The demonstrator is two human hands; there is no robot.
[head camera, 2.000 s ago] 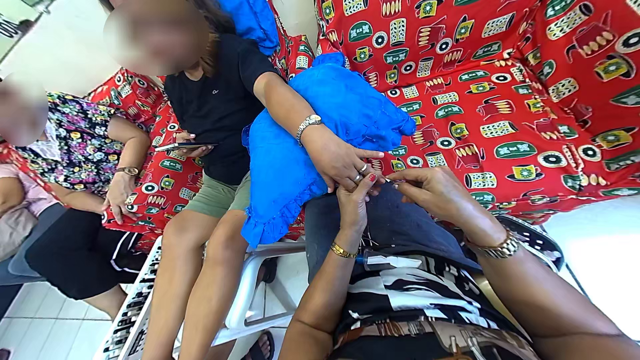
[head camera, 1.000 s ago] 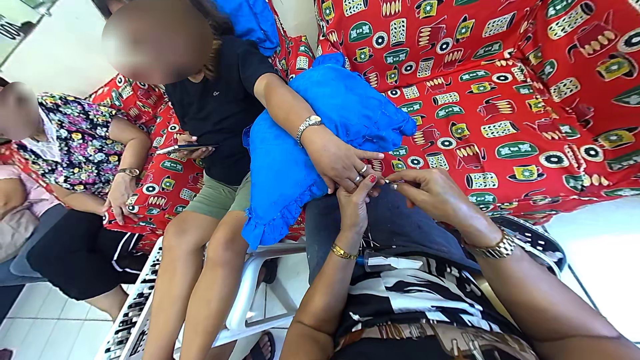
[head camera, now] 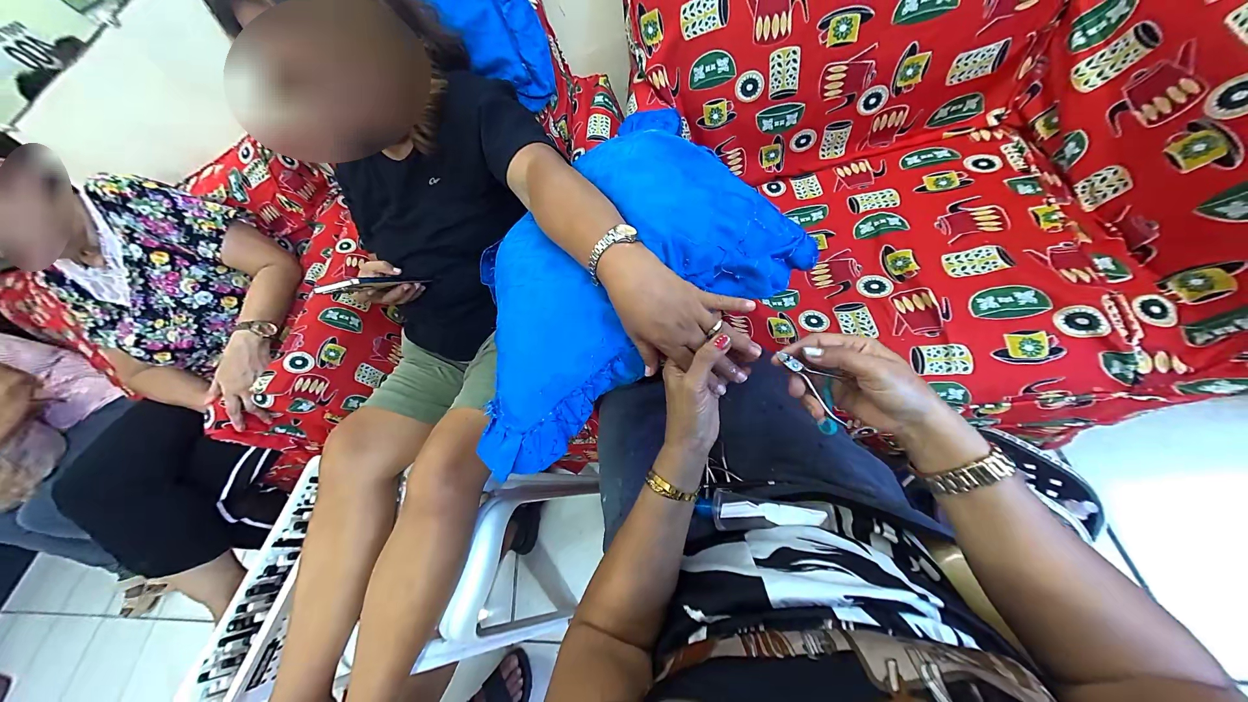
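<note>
My left hand (head camera: 694, 395) holds the fingers of another person's hand (head camera: 673, 312), which rests palm down over a blue ruffled pillow (head camera: 643, 224). That hand wears a ring and a metal watch. Just to the right, my right hand (head camera: 858, 380) grips a small metal nipper (head camera: 804, 366), apart from the person's fingertips; a bit of teal shows below at its handle. A clear container (head camera: 770, 512) with something white in it lies at my lap, against a black and white patterned cloth.
The person sits on a red patterned sofa (head camera: 975, 244) with a phone (head camera: 366, 284) in the other hand. Another person sits at the far left. A white rack (head camera: 249, 604) of small bottles and a white plastic stool (head camera: 487, 556) stand by the person's legs.
My right hand has drawn back a little from the person's fingertips, and the nipper now shows more plainly. My left hand has stayed about where it was.
</note>
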